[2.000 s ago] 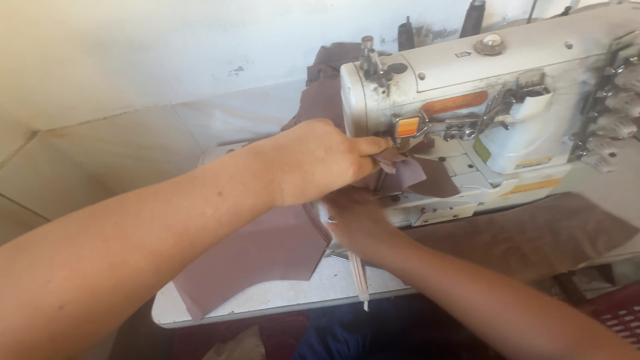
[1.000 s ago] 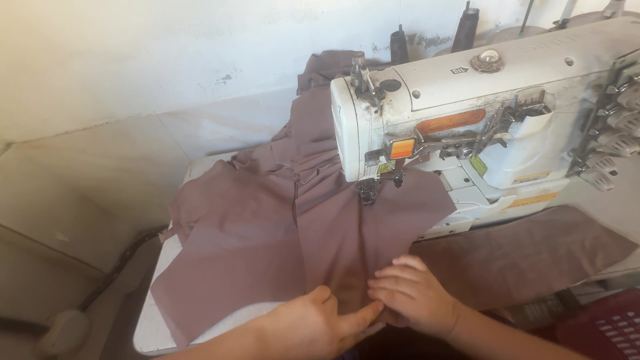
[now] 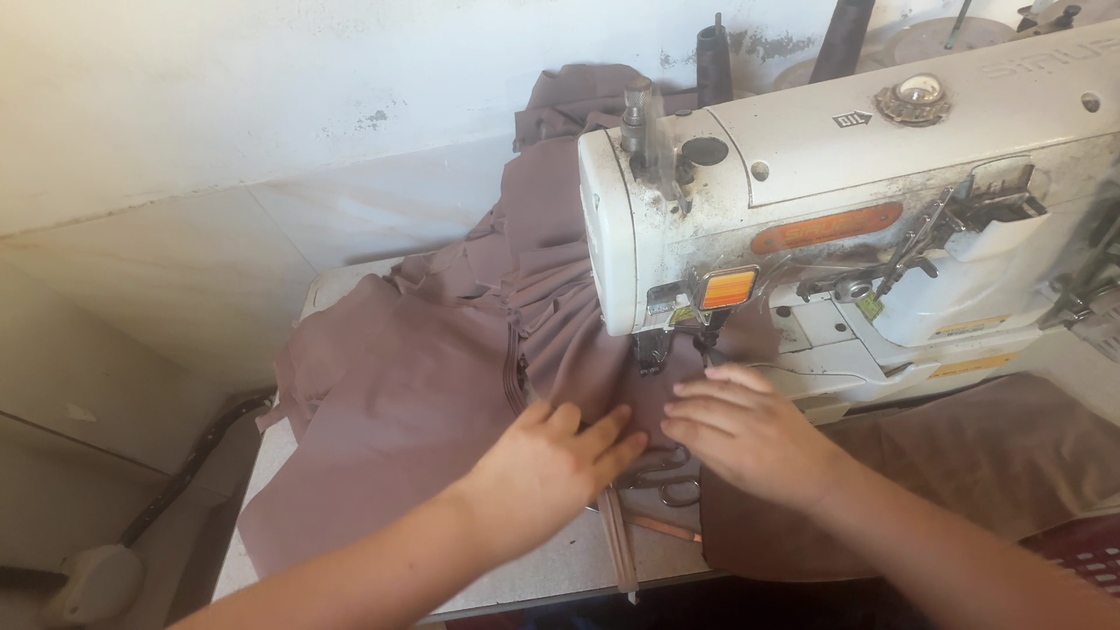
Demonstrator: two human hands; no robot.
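Observation:
Brown fabric (image 3: 376, 376) lies in folds over the left of the sewing table and runs under the needle area of a white industrial sewing machine (image 3: 822, 166). My left hand (image 3: 560, 455) rests on the fabric in front of the presser foot (image 3: 652, 350), fingers spread and pressing it. Just right of it, my right hand (image 3: 744, 429) lies with its fingertips on the fabric near the needle area. Below and between the hands, metal scissor handles (image 3: 678, 490) show beside a narrow fabric strip (image 3: 619, 542) hanging over the table edge.
Another brown fabric piece (image 3: 980, 464) lies at the right front of the machine. Thread cones (image 3: 714, 70) stand behind it. A tiled wall (image 3: 394, 206) borders the table at the back left. The table's front edge (image 3: 490, 599) is below my hands.
Both hands have moved up from the fabric's front edge toward the presser foot. The fabric's front part, spread toward the table edge one second ago, now reaches less far forward; scissor handles and strip show.

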